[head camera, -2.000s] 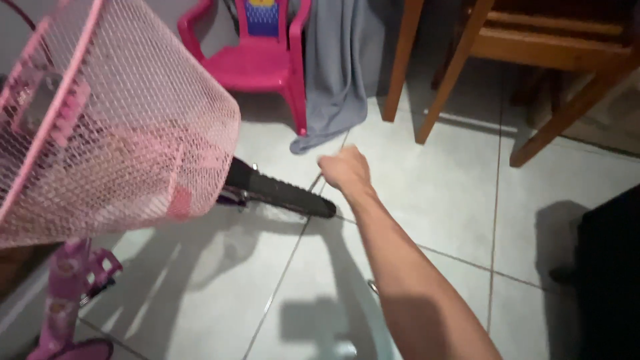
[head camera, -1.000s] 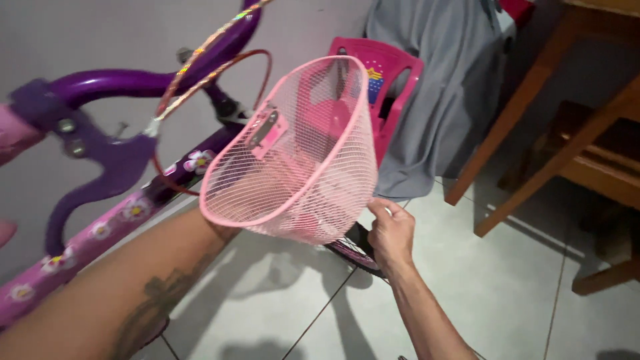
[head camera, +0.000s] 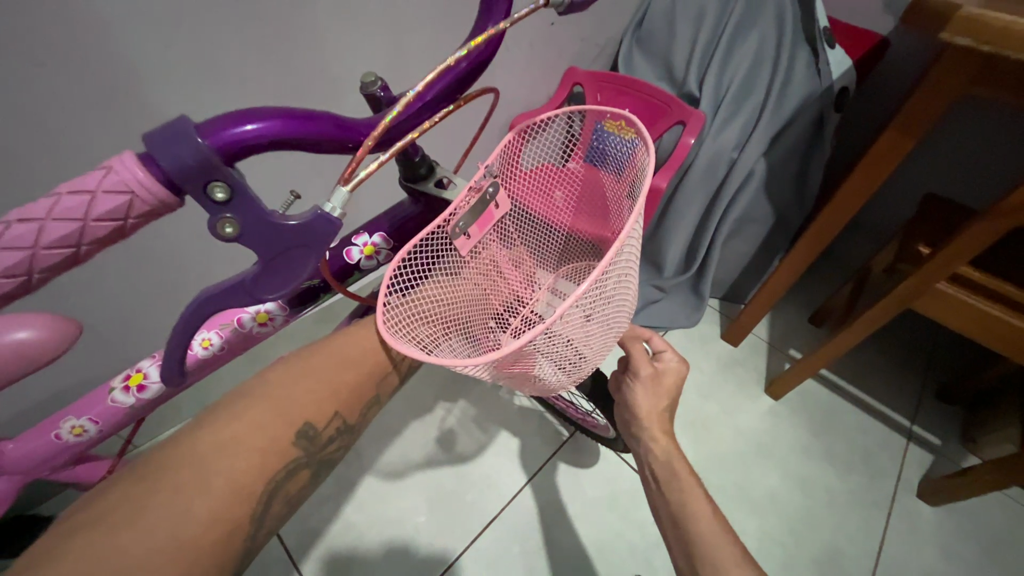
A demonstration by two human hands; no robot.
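A pink wire-mesh basket (head camera: 616, 296) stands out in front of a purple and pink bicycle's handlebar (head camera: 296, 130). My left arm reaches beneath the handlebar to behind the basket, whose mesh hides that hand from clear view. My right hand (head camera: 650, 384) is at the basket's lower right side, its fingers curled and bent; whether they grip anything cannot be told. Below the basket shows the bicycle's front wheel (head camera: 604, 412). A purple brake lever (head camera: 208, 312) and a pink grip (head camera: 80, 216) are at the left.
Behind the basket is a pink plastic child's chair (head camera: 680, 120) against the wall, with grey cloth (head camera: 720, 160) draped beside it. Wooden furniture legs (head camera: 848, 200) stand on the tiled floor at right. A flowered frame tube (head camera: 136, 382) runs along the left.
My left arm, out of sight two seconds ago, came into view reaching behind the basket by one second ago. The view has swung toward the handlebar.
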